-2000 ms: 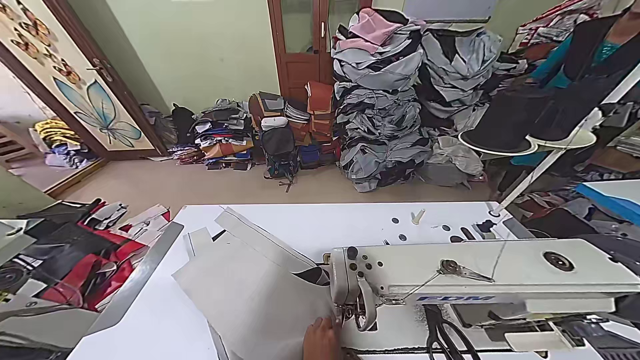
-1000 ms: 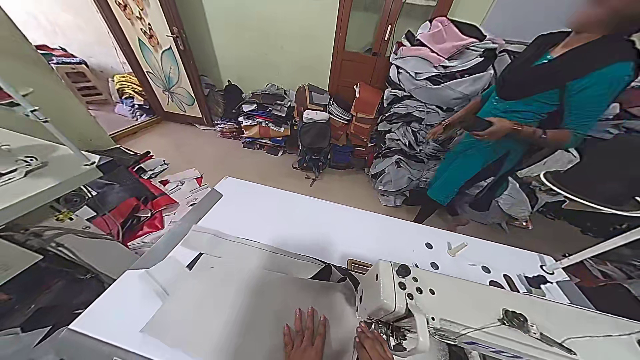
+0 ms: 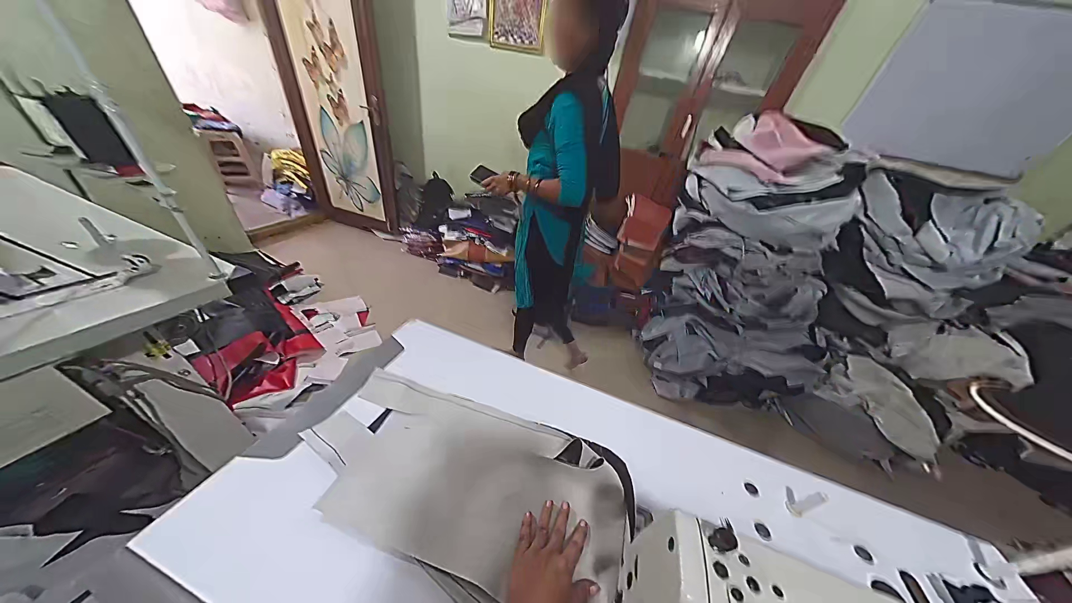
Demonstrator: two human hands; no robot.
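A grey fabric panel [image 3: 452, 477] with black edging along its right side lies on the white sewing table [image 3: 502, 377]. One hand of mine, which I take as my left hand [image 3: 548, 557], rests flat on the panel near its lower right part, fingers apart. Just right of it stands the white head of a sewing machine [image 3: 670, 561], cut off by the lower edge of the view. My right hand is not visible.
A person [image 3: 561, 193] holding a phone stands beyond the table. Tall stacks of grey fabric [image 3: 745, 276] rise behind it at right. Red and black scraps [image 3: 251, 352] lie left, below another sewing machine [image 3: 84, 260]. Black discs [image 3: 762, 531] dot the table.
The view has swung left. The person at the right has walked left. My right hand, beside the machine a second ago, has dropped out of view. My left hand stays flat on the panel.
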